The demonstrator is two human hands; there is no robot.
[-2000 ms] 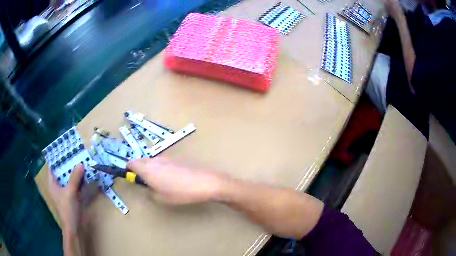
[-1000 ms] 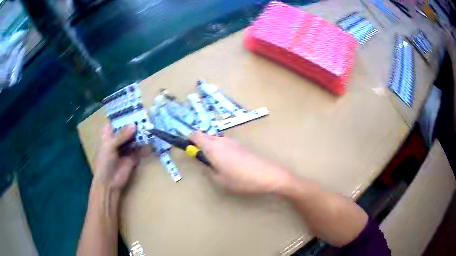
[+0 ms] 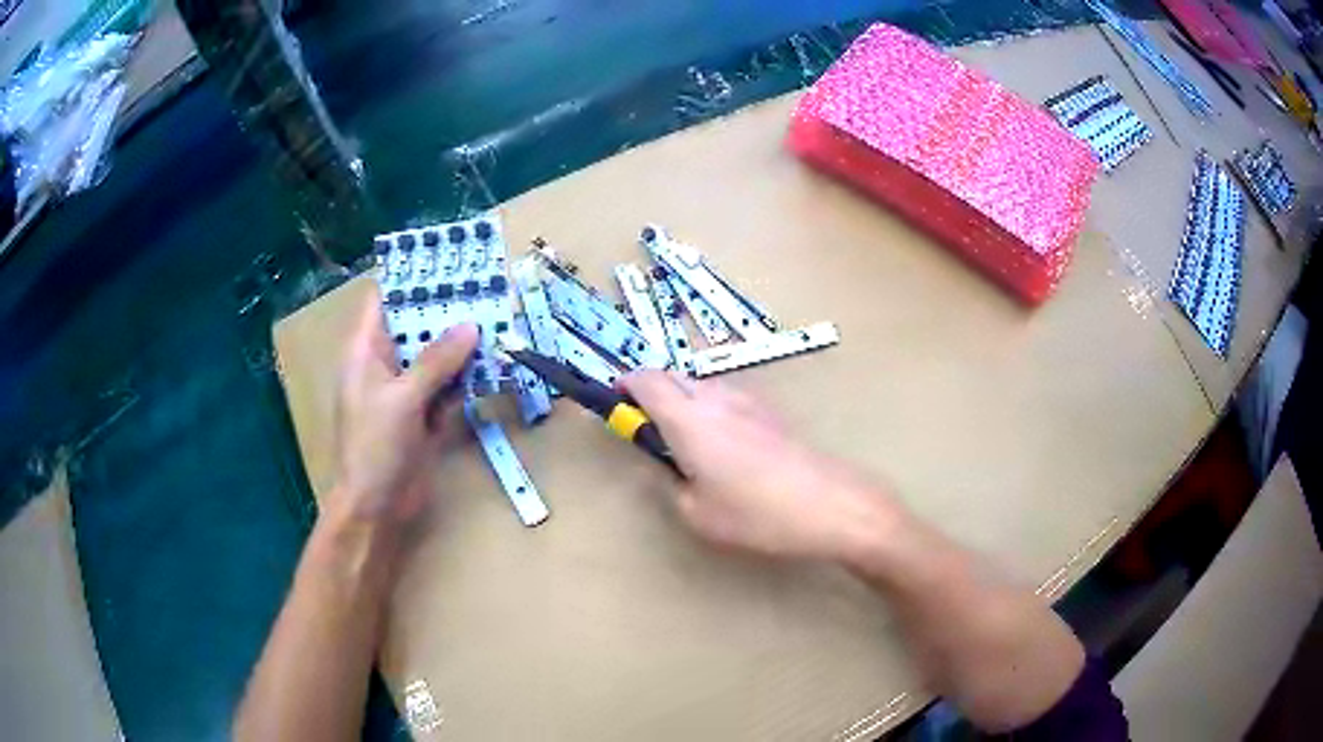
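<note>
My left hand [image 3: 399, 413] grips the lower left part of a white PCB panel [image 3: 443, 276] with rows of round dark parts. My right hand [image 3: 747, 464] is shut on the pliers [image 3: 588, 394], dark with a yellow band. The pliers' tips are at the panel's right edge, near my left thumb; whether they bite it I cannot tell. Loose single PCB strips [image 3: 602, 322] lie in a pile right of the panel, with a plain pale strip [image 3: 769, 349] at its right end. Another strip [image 3: 511, 476] lies below the panel.
A pink bubble wrap pack [image 3: 950, 152] stands at the back of the cardboard sheet [image 3: 871, 435]. Other board panels [image 3: 1212, 254] lie at the far right. A clear-wrapped post [image 3: 283, 109] stands at the back left. Open carton flaps [image 3: 1233, 623] show at the lower right.
The view has shifted, so the table and both hands appear further right. The left hand still holds the panel and the right hand still holds the pliers at its edge.
</note>
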